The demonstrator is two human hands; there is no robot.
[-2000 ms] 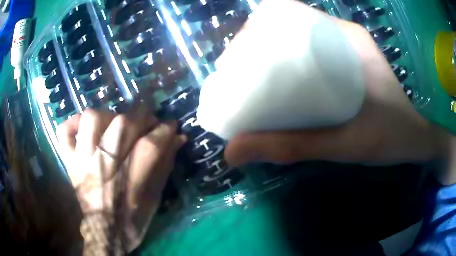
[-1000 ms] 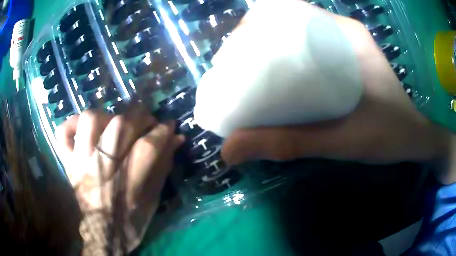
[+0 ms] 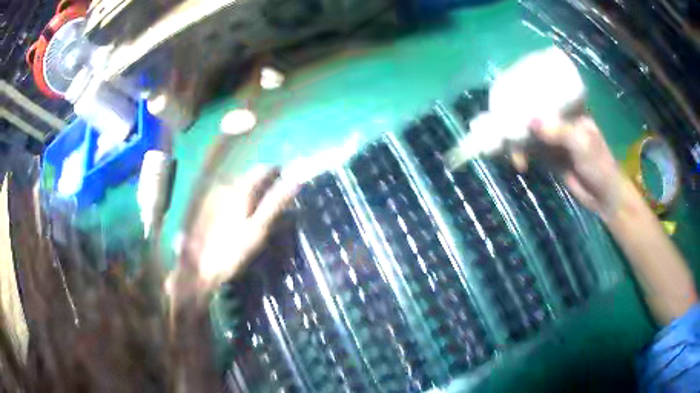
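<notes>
The clear blister tray [image 3: 414, 192] lies on the green mat with long ribs between rows of small black parts [image 3: 361, 253]. My right hand [image 3: 587, 157] holds the milky white squeeze bottle [image 3: 537, 88] above the tray's far right part, its narrow tip pointing down and left towards the rows. My left hand [image 3: 230, 222] is blurred and overexposed at the tray's left side, its fingers stretched towards the far edge. Whether it touches the tray or holds anything cannot be told.
A blue bin [image 3: 96, 161] with white items stands at the left, with a slim white bottle [image 3: 153, 188] beside it. Pale round discs [image 3: 238, 121] lie on the mat. An orange and white fan [image 3: 65, 57] is at the far left. A yellow tape roll [image 3: 652, 173] lies at the right.
The view has shifted and now takes in the whole tray and bench back. The bottle in my right hand has moved to the tray's far right. My left hand has left the near rows for the left side.
</notes>
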